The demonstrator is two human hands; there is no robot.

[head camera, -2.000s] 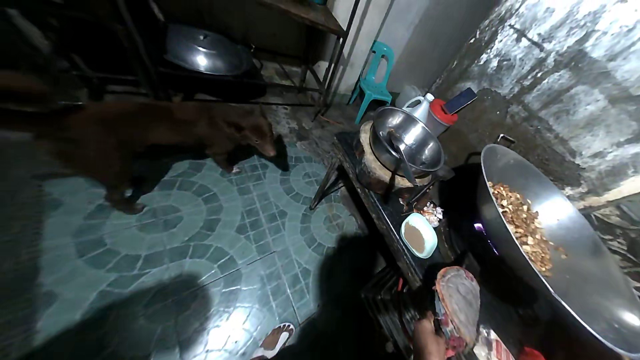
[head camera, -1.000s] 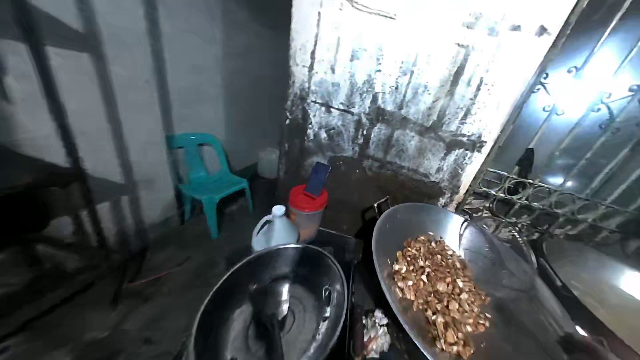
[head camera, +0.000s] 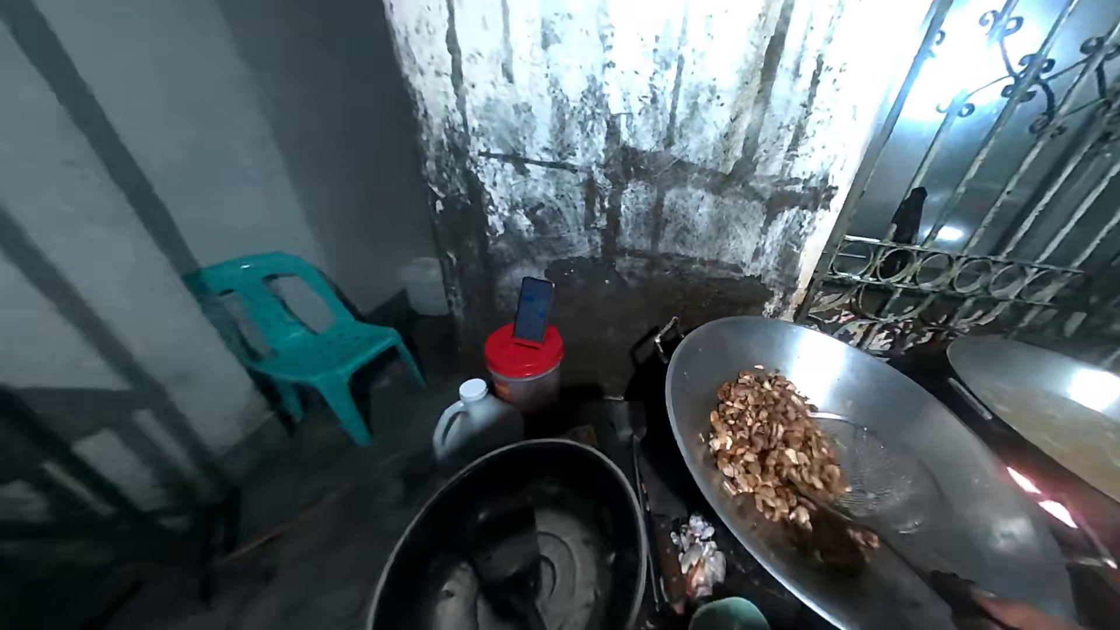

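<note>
A large metal wok (head camera: 910, 490) holds a heap of browned, chopped food pieces (head camera: 770, 437). At the lower right edge, part of my right hand (head camera: 1019, 612) is closed on the dark handle of a long cooking utensil (head camera: 901, 556), whose head lies among the pieces. My left hand is out of view. Left of the wok is a deep metal basin (head camera: 560, 560) with a dark utensil inside. Between them lie a long-handled metal utensil (head camera: 643, 481), a crumpled whitish bundle (head camera: 700, 556) and the rim of a green bowl (head camera: 728, 614).
A phone (head camera: 533, 309) leans upright on a red-lidded bucket (head camera: 525, 367), beside a white plastic jug (head camera: 477, 424). A green plastic chair (head camera: 306, 341) stands by the wall. Another wide pan (head camera: 1050, 411) with liquid sits at right, near glowing fire (head camera: 1041, 497) and a metal grille (head camera: 954, 262).
The view has swung from the floor and a brown dog toward the wall and wok. Two seconds ago a hand held a clear-topped package; now my right hand has a utensil in the wok.
</note>
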